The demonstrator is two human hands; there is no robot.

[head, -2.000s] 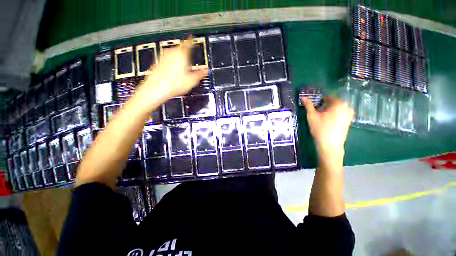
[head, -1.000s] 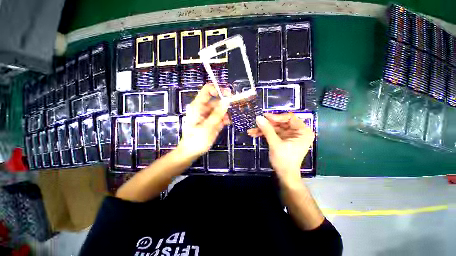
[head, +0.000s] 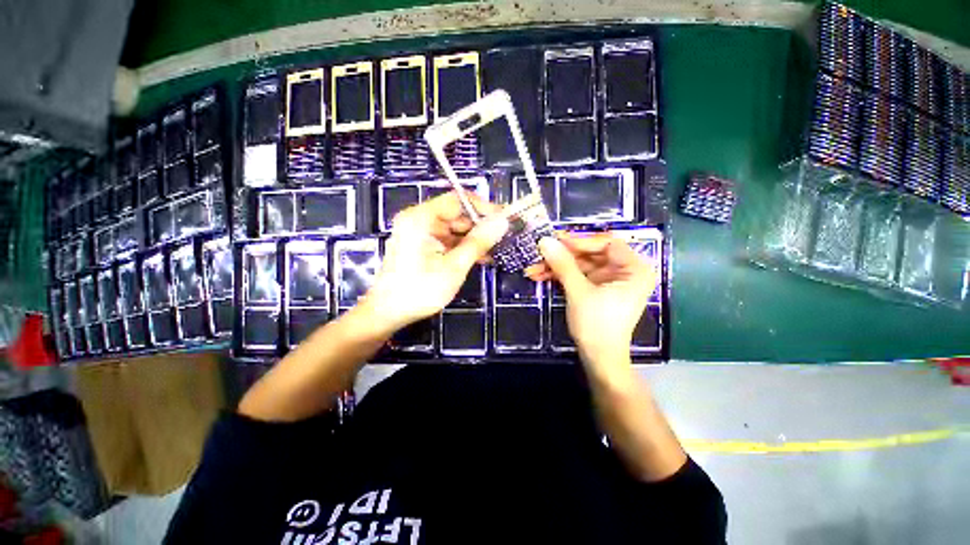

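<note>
A white front housing (head: pixel 523 160) is held tilted above the black blister tray (head: pixel 665 293). A dark keypad (head: pixel 518 251) lies at the housing's lower part, between my hands. My left hand (head: pixel 434 256) grips the housing's lower left side, with the thumb at the keypad's upper edge. My right hand (head: pixel 604 282) pinches the keypad's right edge. The fingers under the parts are partly hidden. Several gold-edged housings with keypads fitted (head: pixel 404 94) lie in the tray's upper row.
A loose keypad (head: pixel 708 198) lies on the green bench right of the tray. Keypad stacks (head: pixel 893 112) and a clear blister tray (head: pixel 851 229) are at far right. A second black tray (head: pixel 138 245) is at left, above a cardboard box (head: pixel 154 420). A white square (head: pixel 260 166) sits at the tray's left.
Since two seconds ago, both hands have come together over the tray with the housing and a keypad. In the last second, the keypad has come closer in line with the housing's lower part.
</note>
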